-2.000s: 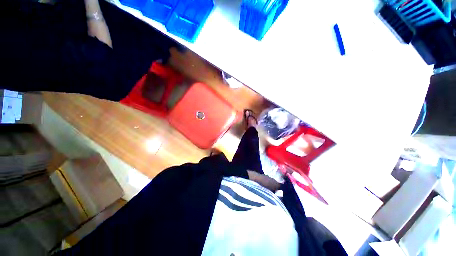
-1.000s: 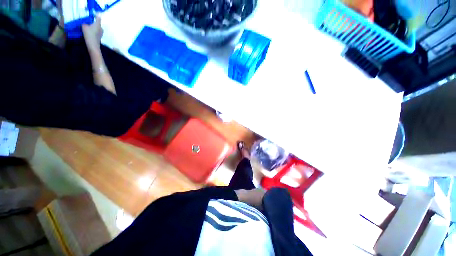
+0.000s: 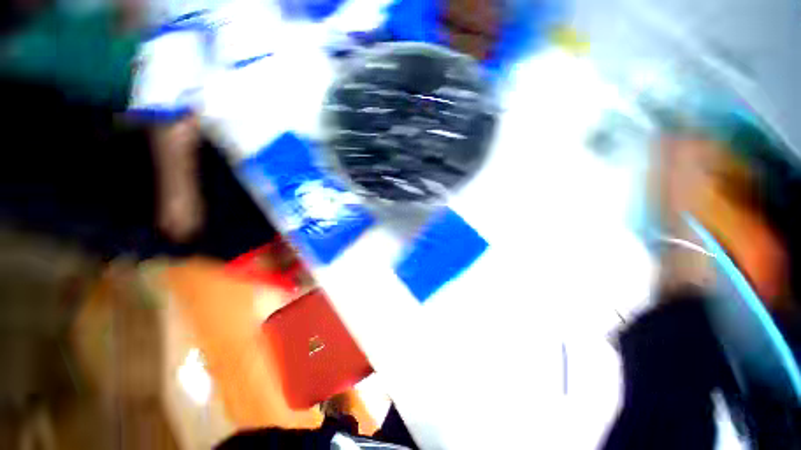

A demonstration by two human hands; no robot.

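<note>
The view is strongly blurred. My right hand (image 3: 688, 259) is at the right, at the end of a dark sleeve, over the light blue plastic basket (image 3: 746, 294); its fingers are too smeared to tell whether they grip it. My left hand is not in view. A stack of blue trays (image 3: 442, 255) stands on the white table. More blue trays (image 3: 318, 206) lie to its left along the table edge. A round basin (image 3: 411, 123) heaped with black cables stands behind them.
Another person's forearm (image 3: 178, 180) is at the left, by a white and blue box (image 3: 169, 72). A red stool (image 3: 318, 350) stands on the floor beside the table. A thin dark stick (image 3: 565, 367) lies on the table. Blurred blue and brown things are at the back.
The view has swung toward the table's back and right. The basin, trays and stool sit lower in the picture. My right hand now shows at the basket.
</note>
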